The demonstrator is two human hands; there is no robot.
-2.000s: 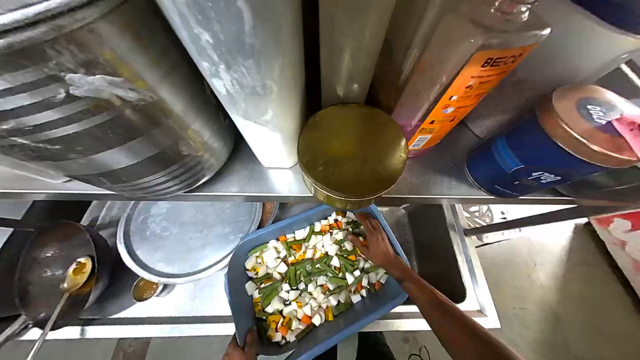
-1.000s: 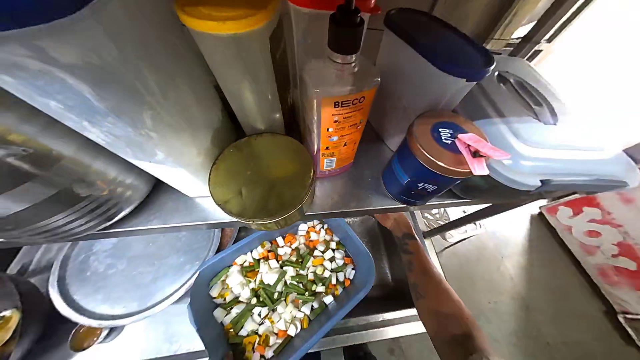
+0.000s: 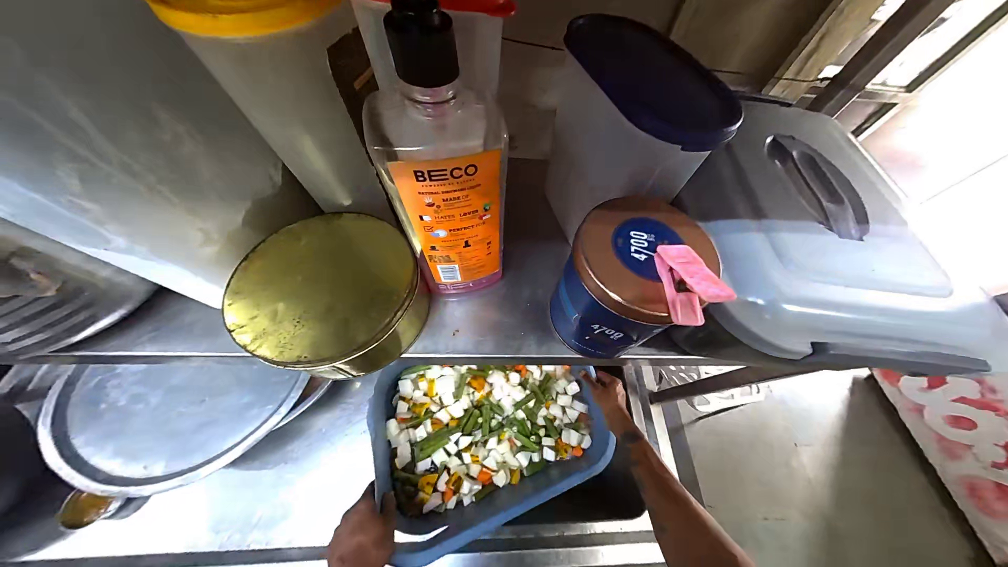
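Note:
A blue-grey plastic tray (image 3: 492, 526) full of diced white vegetable pieces, green beans and orange and yellow bits (image 3: 484, 429) is held between both hands, below the shelf. My left hand (image 3: 364, 529) grips its lower left corner, thumb over the rim. At the upper right side, my right hand (image 3: 606, 394) holds the rim, its fingers partly hidden behind the tray wall. The tray is over the counter and part of the dark sink (image 3: 571, 504).
Above, a steel shelf (image 3: 488, 335) bears a round gold tin (image 3: 323, 291), a pump bottle (image 3: 449, 189), a blue tin with a pink clip (image 3: 606, 291) and a lidded grey box (image 3: 819, 260). At left lies a round metal lid (image 3: 173, 417) beside a small bowl (image 3: 83, 508).
My right hand, on the vegetables two seconds ago, now grips the tray's right side. My left hand remains at the tray's lower left. The view has swung right.

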